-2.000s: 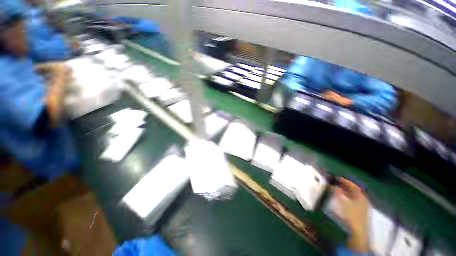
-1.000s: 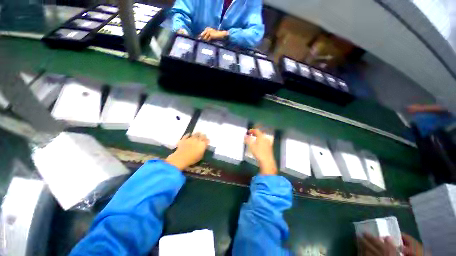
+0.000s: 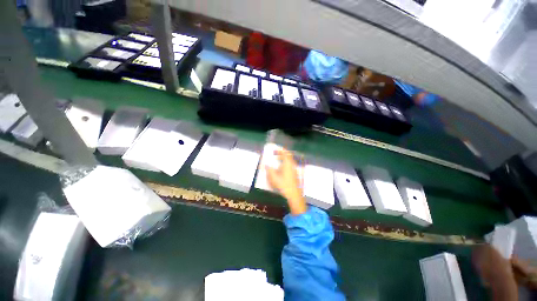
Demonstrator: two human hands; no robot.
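A row of white phone boxes (image 3: 159,144) stands on the green conveyor belt, some with a dark round spot. My right hand (image 3: 284,175), slightly blurred, reaches over one white box (image 3: 268,170) in the middle of the row, with its fingers on or just above the top. I cannot tell if it grips the box or a thin card. My left hand is out of the picture. A white stack of inserts (image 3: 241,286) lies on the near bench, cut off by the bottom edge.
A bagged white bundle (image 3: 115,206) and another white block (image 3: 48,256) lie at left by a metal post (image 3: 50,111). Black phone trays (image 3: 262,106) stand across the belt. At right are a white box (image 3: 443,276) and another person's hands (image 3: 497,270). An overhead beam crosses the top right.
My left hand has left the picture. My right hand has moved slightly left, from one box to another in the row. The worker across the belt is no longer behind the trays.
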